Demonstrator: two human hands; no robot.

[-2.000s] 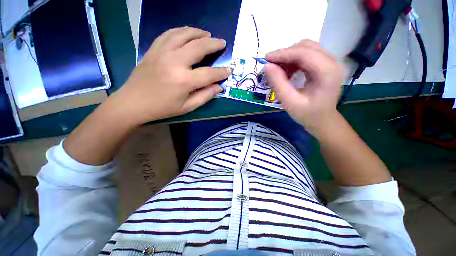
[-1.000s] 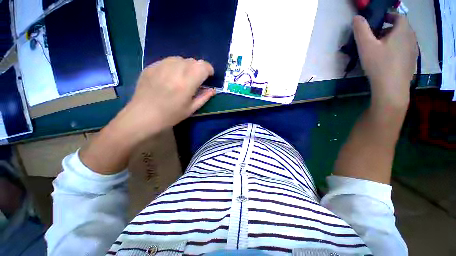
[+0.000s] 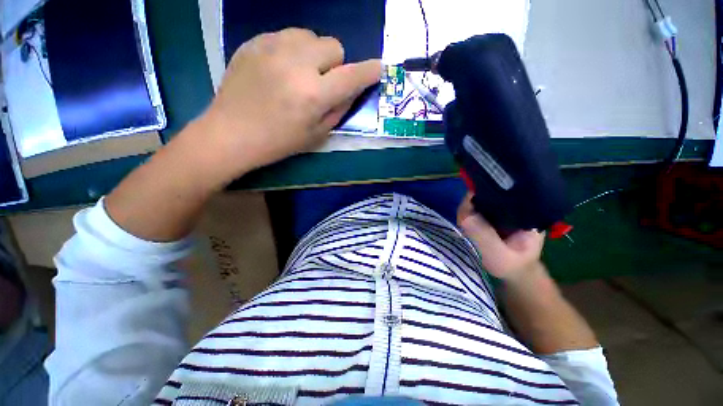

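Note:
The tablet-like unit (image 3: 476, 17) lies in front of me, with a dark flat panel (image 3: 309, 17) on its left and a white area on its right. A green main circuit board (image 3: 403, 127) sits at its near edge, with a small secondary board (image 3: 392, 82) above it and thin wires around. My right hand (image 3: 503, 247) holds the black soldering gun (image 3: 503, 135), its tip end pointing left over the small board. My left hand (image 3: 297, 91) is over the dark panel, fingertips at the small board's left edge; whether they pinch a wire is unclear.
Similar units (image 3: 99, 71) lie at the left on cardboard. The work mat (image 3: 618, 87) is under the unit. A black cord with a pale connector (image 3: 664, 29) runs down the right side. A thin solder strand trails right from the gun's rear. A cardboard box (image 3: 230, 254) is below the bench.
My right hand has lifted the gun from the right side of the mat and brought it left over the unit's boards. My left hand has moved up and right to the small board.

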